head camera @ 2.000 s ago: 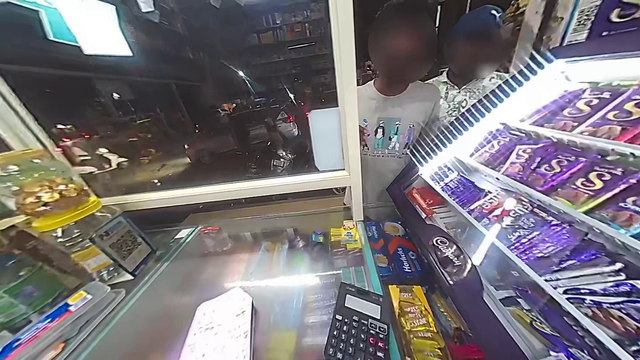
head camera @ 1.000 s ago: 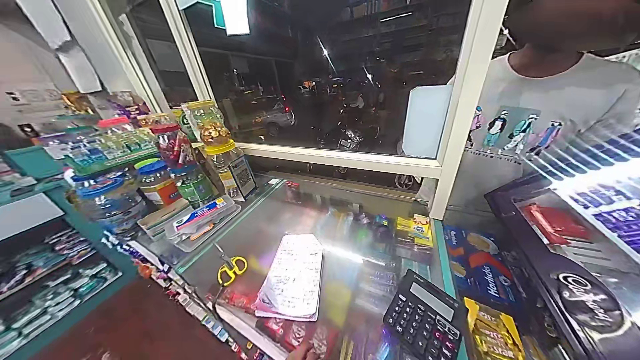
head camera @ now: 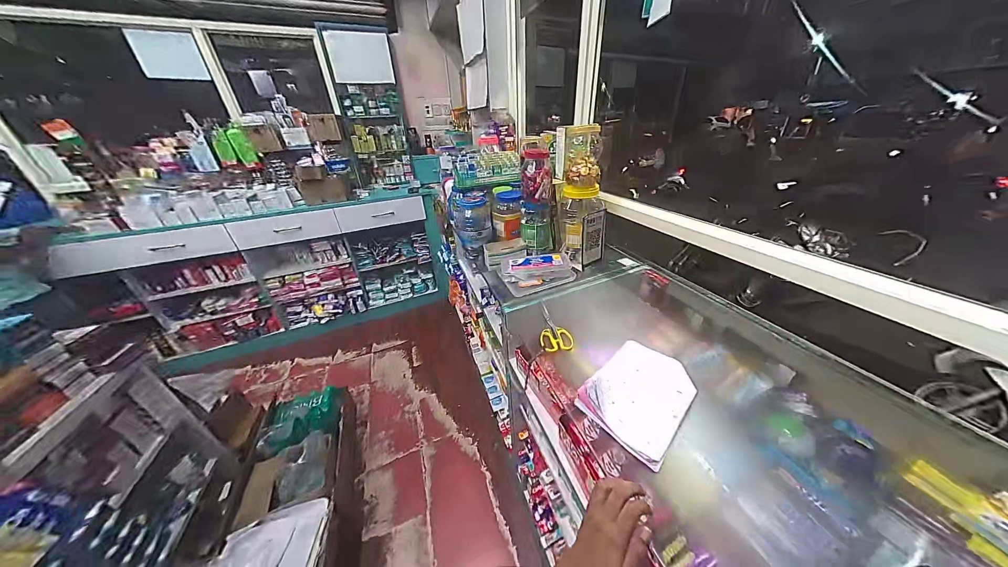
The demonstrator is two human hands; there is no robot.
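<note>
What looks like my left hand [head camera: 610, 520] is at the bottom, its fingers bent at the glass counter's near edge; whether it grips anything cannot be told. Just beyond it, a stack of white paper sheets [head camera: 642, 402] lies on the glass counter [head camera: 732, 465]. Yellow-handled scissors [head camera: 557, 339] rest left of the papers, near the counter's edge. Red wrapped chocolate bars [head camera: 579, 449] line the front of the case beside the hand. My right hand is out of view.
Plastic jars [head camera: 472, 220] and a clear plastic box [head camera: 538, 269] stand at the counter's far left end. An open carton with bags [head camera: 303, 441] sits on the tiled floor [head camera: 402, 441]. Drawers [head camera: 287, 229] above stocked shelves stand behind.
The view has swung far to the left, so the calculator and the people behind the glass have left the frame. More of the hand shows at the counter's edge than one second ago.
</note>
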